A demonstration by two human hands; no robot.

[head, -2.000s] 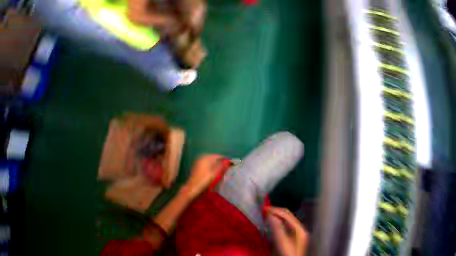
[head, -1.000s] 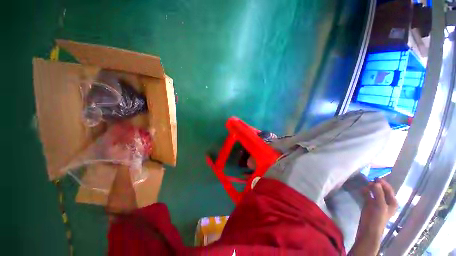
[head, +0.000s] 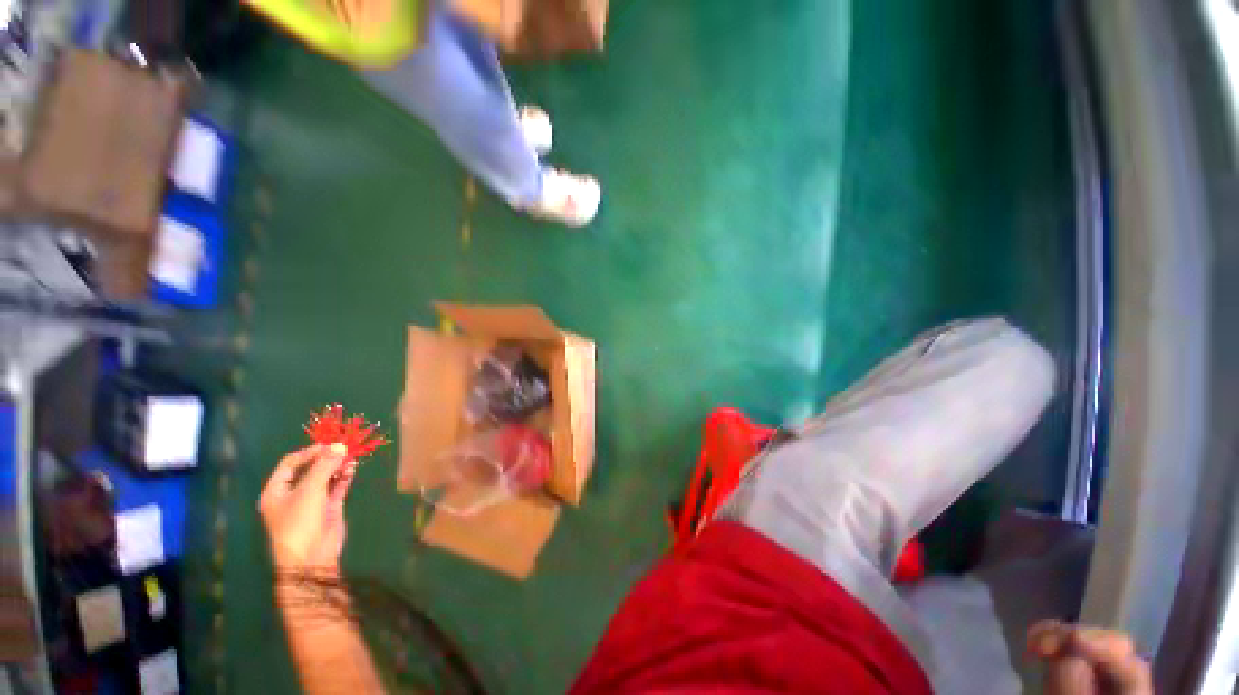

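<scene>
My left hand [head: 306, 502] is raised at the left, over the green floor. Its fingertips pinch a bunch of short red lead wires [head: 345, 432], which fan out above the fingers. An open cardboard box [head: 578, 421] stands on the floor to the right of this hand. In it lie clear bags, one with dark contents [head: 511, 384] and one with red contents [head: 525, 456]. My right hand [head: 1087, 657] is at the lower right, cut off by the bottom edge and small. Its fingers are curled, and I cannot tell if it holds anything.
A red stool [head: 724, 455] stands beside my grey-trousered leg. A person in blue trousers [head: 476, 109] and white shoes is at the top. Blue bins [head: 200, 258] and boxes line the left. A pale rail [head: 1155, 340] runs down the right.
My left hand has come up out of the cardboard box and moved left, now with red wires in it. The view has shifted, so the person and the left bins show again.
</scene>
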